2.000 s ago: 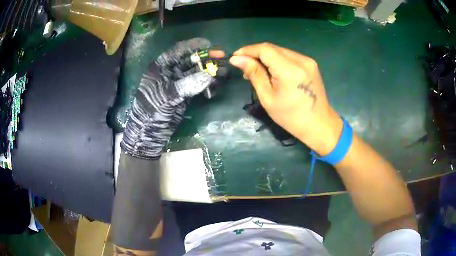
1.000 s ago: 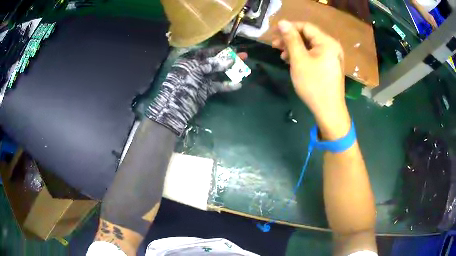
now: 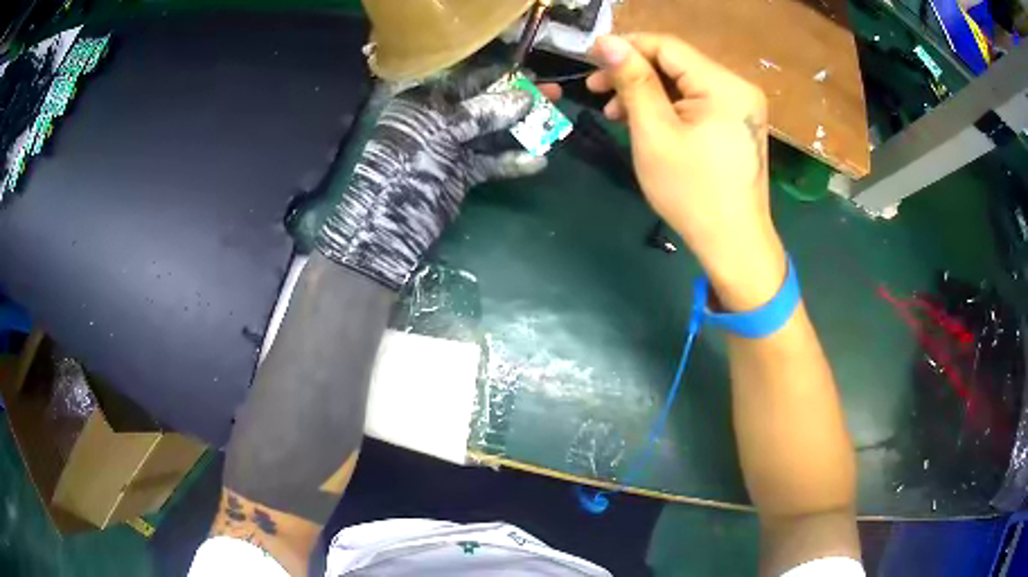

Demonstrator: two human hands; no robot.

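Observation:
My left hand, in a black-and-white knitted glove, holds a small green and white circuit board by its edges below the amber hood. The dark tip of the soldering iron points down at the board's upper left edge. My bare right hand is to the right of the board, with thumb and forefinger pinched on a thin dark cable that runs left toward the iron tip. The cable's far end is hidden near the tip and glove. A blue strap is around my right wrist.
The amber hood hangs above my left hand. A brown wooden board is at the top, with a grey post to its right. A black mat lies left. A white pad is at the near edge. An open cardboard box is lower left.
The view has swung, bringing the hood, iron and wooden board in. The board was turned from its yellow-part side to its white-green face and brought under the iron. My right hand has moved closer to it.

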